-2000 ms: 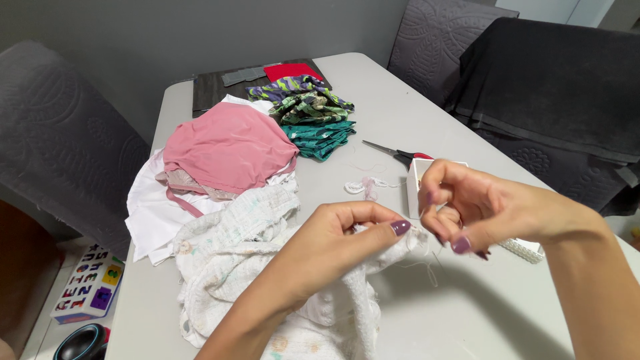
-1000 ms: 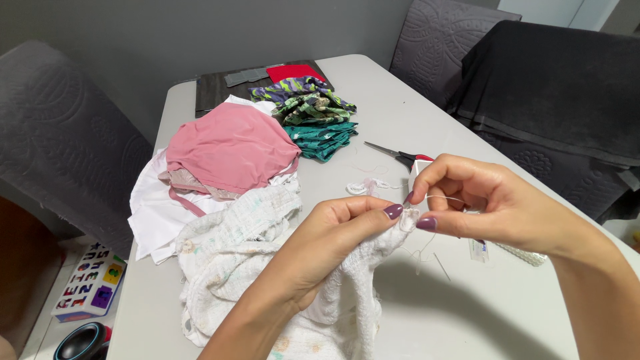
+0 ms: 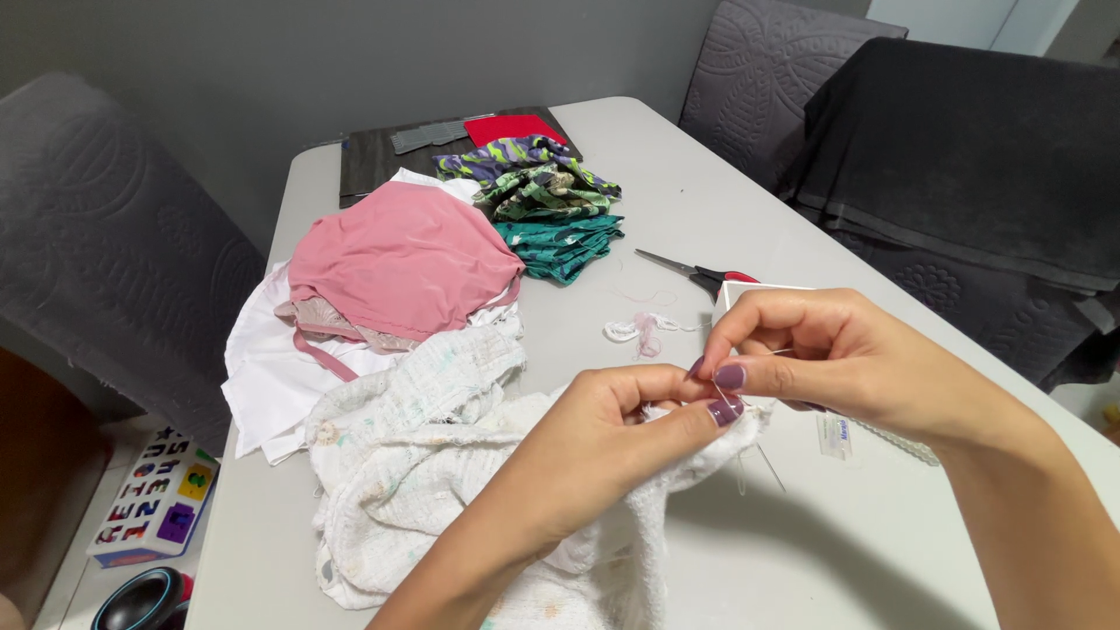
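Note:
My left hand pinches the edge of a white printed gauze cloth between thumb and forefinger. The cloth spreads in loose folds over the table below. Touching the left fingertips, my right hand pinches a thin white thread that rises from the cloth edge. A sewing needle hangs or lies just below the held edge; which one I cannot tell. Past the hands are small skeins of white and pink thread and scissors with black and red handles.
Pink fabric lies over white cloth at left. Folded patterned fabrics and a red piece sit behind. A white box is partly behind my right hand. Padded chairs flank the table.
My right hand was apart from the left two seconds ago and has come to its fingertips. The needle, not plain in the oldest frame, shows below the cloth edge.

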